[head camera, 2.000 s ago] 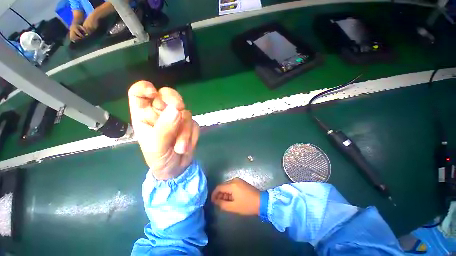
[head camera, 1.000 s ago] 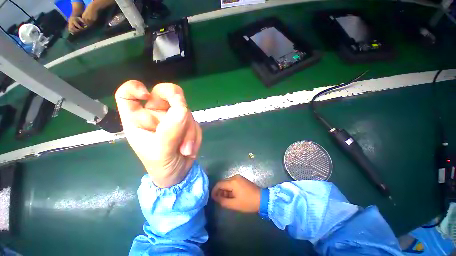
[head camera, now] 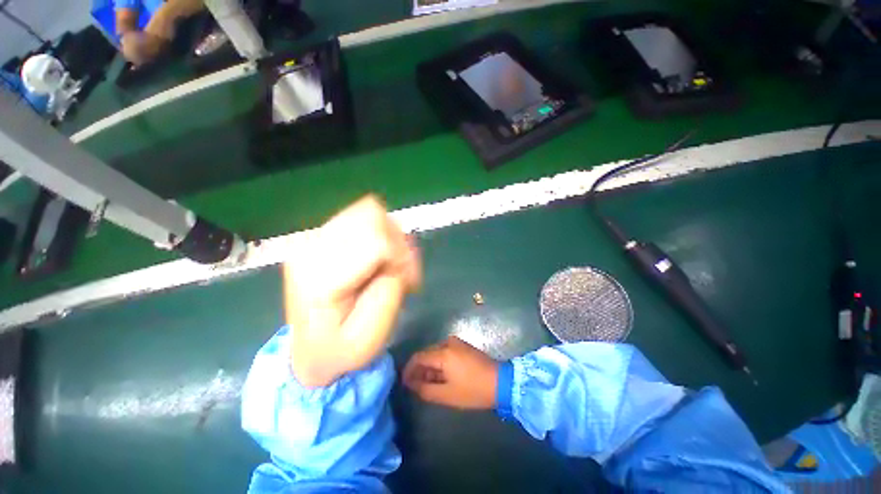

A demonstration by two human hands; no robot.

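My left hand point(head camera: 353, 289) is raised above the bench, blurred, its fingers curled in with nothing seen in them. My right hand point(head camera: 452, 374) rests on the dark-green bench top point(head camera: 502, 449) with fingers curled and nothing visible in it. A round dish of screws point(head camera: 585, 305) sits beyond my right sleeve. A black electric screwdriver point(head camera: 684, 297) lies right of the dish, bit toward me, cable running back over the white rail point(head camera: 522, 204). A tiny loose part point(head camera: 478, 299) lies left of the dish.
Beyond the rail, tablet-like devices in black fixtures point(head camera: 502, 85) sit on the brighter green strip. A slanted grey post point(head camera: 92, 178) stands at left. Another person's hands point(head camera: 145, 43) show at top left. A black device with a red light point(head camera: 856, 299) lies at the right edge.
My left hand has turned and moved slightly right, its fingers now pointing more toward the right. My right hand stays in place. The view has shifted slightly.
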